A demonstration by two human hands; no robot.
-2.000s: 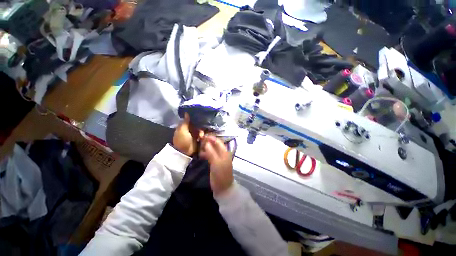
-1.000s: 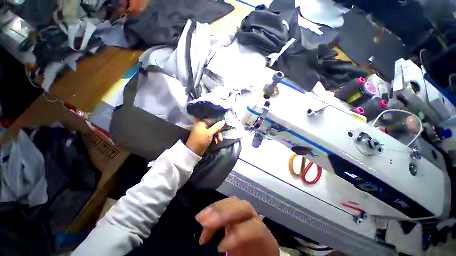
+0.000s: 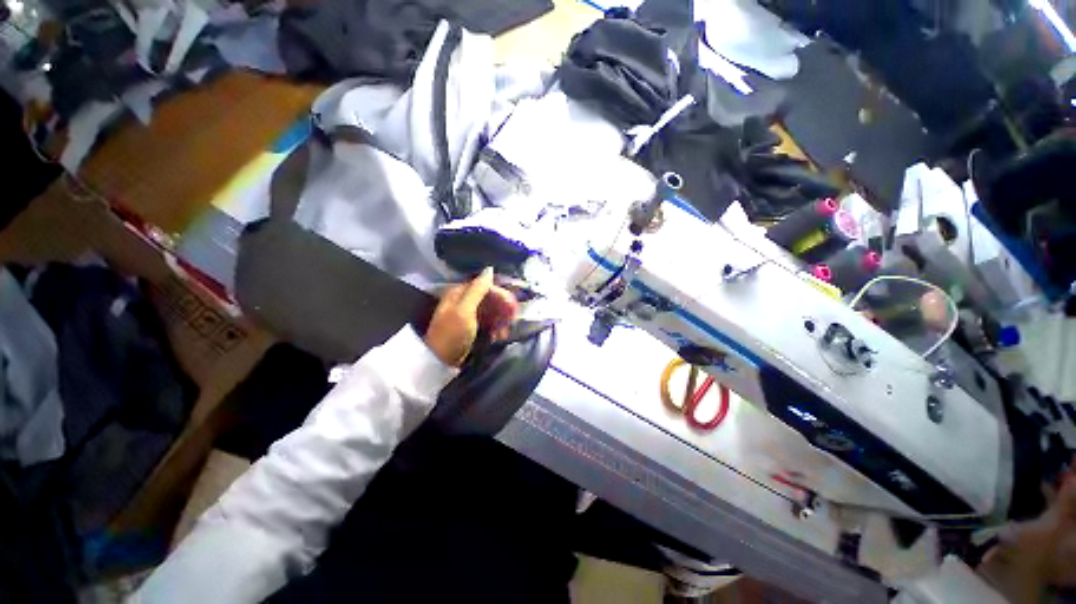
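The garment, charcoal and pale grey with dark seam bands (image 3: 366,195), lies bunched left of the needle and hangs over the table's front edge. My left hand (image 3: 466,319) pinches its dark edge just left of the presser foot area, which is washed out by the lamp. My right hand (image 3: 1038,531) is blurred and partly cut off at the lower right, by the right end of the white sewing machine head (image 3: 755,319). What its fingers do there cannot be made out.
Scissors with yellow-orange and red loops (image 3: 706,407) lie in front of the head. A thin red tool (image 3: 793,481) lies near the machine base. Dark cloth (image 3: 637,71) is heaped behind the machine, near thread cones (image 3: 808,222). Brown cardboard (image 3: 195,342) is at left.
My right hand has left the garment, dropped towards me, then moved far right past the scissors. My left hand stays on the garment edge. The view has shifted slightly.
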